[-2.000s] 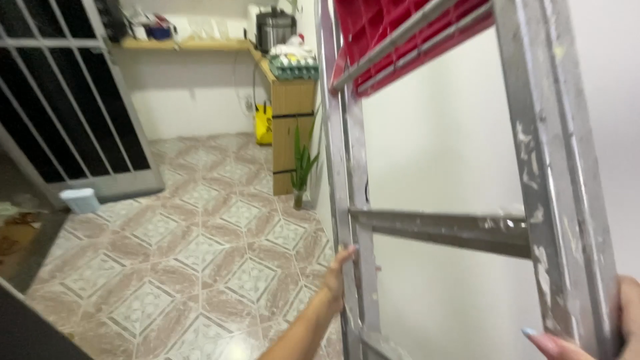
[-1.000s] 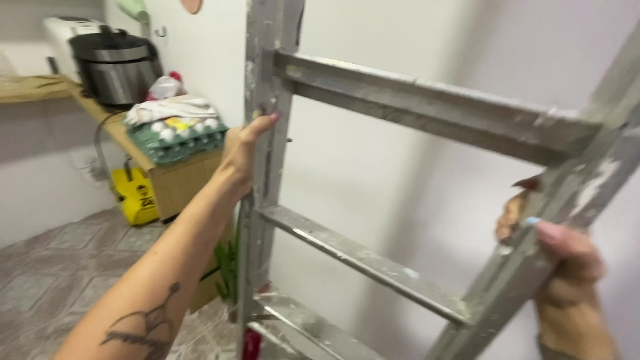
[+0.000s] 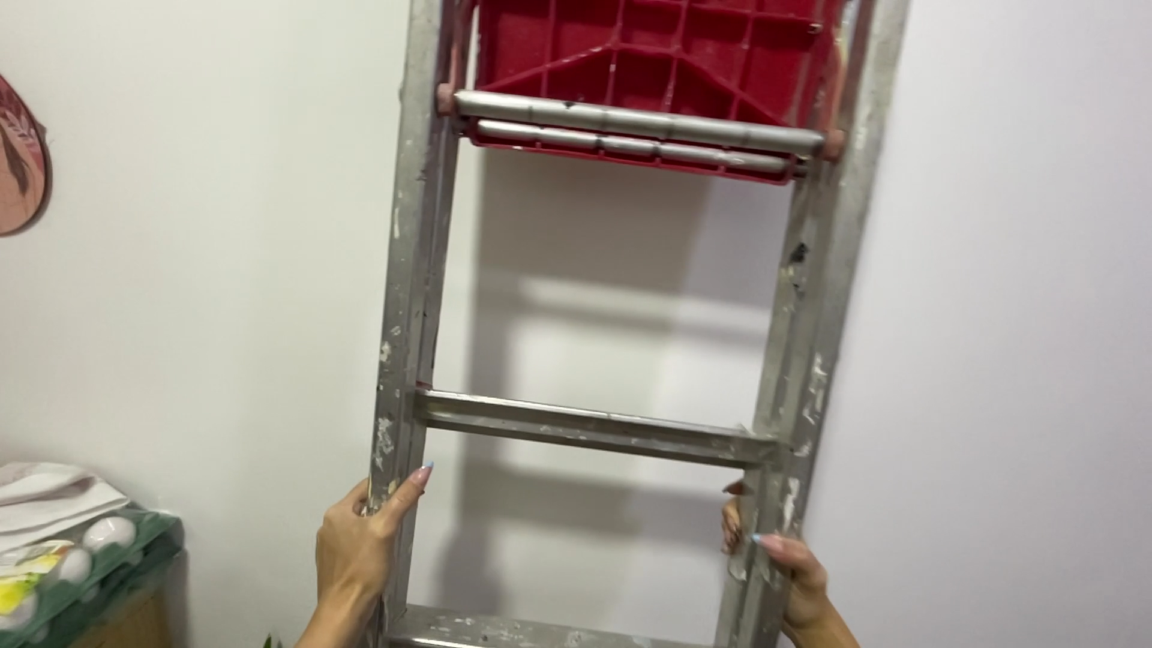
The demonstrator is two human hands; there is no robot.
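A paint-spotted metal stepladder [image 3: 594, 427] stands upright and slightly tilted in front of me, close to the wall. My left hand [image 3: 360, 540] grips its left rail below the middle rung, thumb on the near face. Around the right rail, at a similar height, my right hand [image 3: 796, 571] is closed, with its fingertips showing on the inner side. Above both hands, a red plastic ladder platform [image 3: 630, 58] sits between the rails over two metal bars. The ladder's feet are out of view.
Behind the ladder is a pale wall [image 3: 225, 270] with the ladder's shadow on it. At lower left, a green egg tray [image 3: 148, 549] with eggs and a white cloth [image 3: 54, 499] rests on a wooden surface [image 3: 135, 621]. A pinkish rounded object [image 3: 22, 162] hangs at far left.
The view has swung right and up, from the floor and counter to the wall. Both hands remain on the ladder rails, and the red platform shows again at the top.
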